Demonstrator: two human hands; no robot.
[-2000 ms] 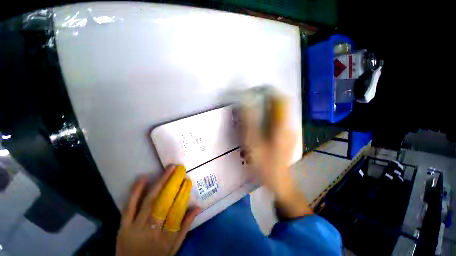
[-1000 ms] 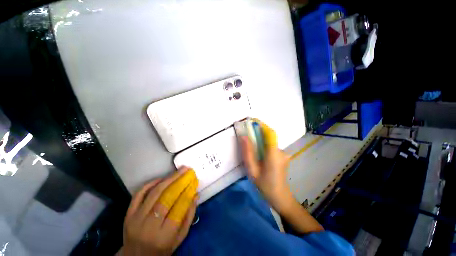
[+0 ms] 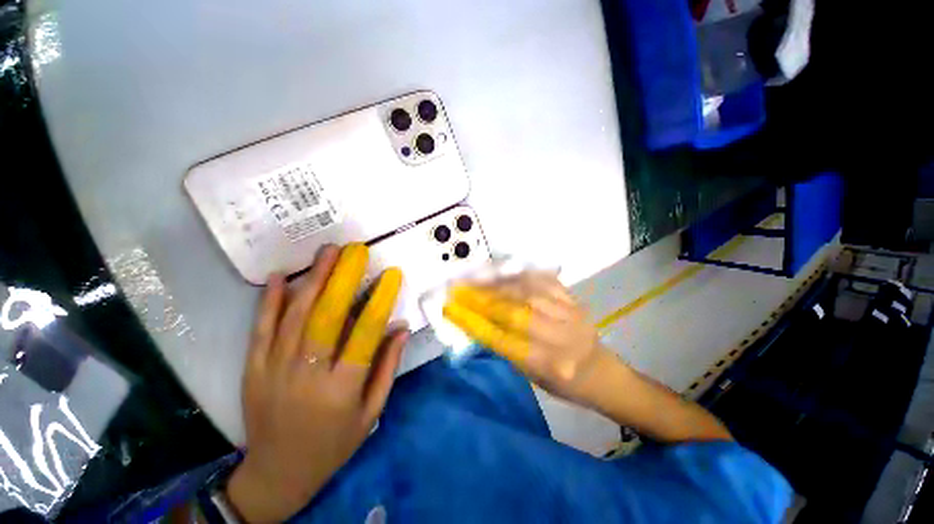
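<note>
Two pale pink-gold smartphones lie side by side on the white pad. The farther phone [image 3: 353, 179] shows three black lenses and a printed label [image 3: 297, 200]. The nearer phone [image 3: 410, 256] is partly covered by both hands. My left hand [image 3: 323, 358], with yellow cots on two fingers, rests spread and flat over the phones' left ends. My right hand [image 3: 522, 322], with yellow-cotted fingers, is closed on a crumpled white wiping cloth [image 3: 440, 317], pressed on the nearer phone's lower edge below its lenses. The cloth is blurred and partly hidden.
The white pad [image 3: 307, 51] lies on the dark green bench. A blue bin [image 3: 671, 92] with a container and a white piece stands at upper right. Clear film or plastic [image 3: 51, 409] lies at far left. Dark racks and a yellow-lined floor show at lower right.
The white and blue-edged block in my right hand is gone; the hand now holds a white cloth. My left hand is still at the phones' left ends. The view has moved closer.
</note>
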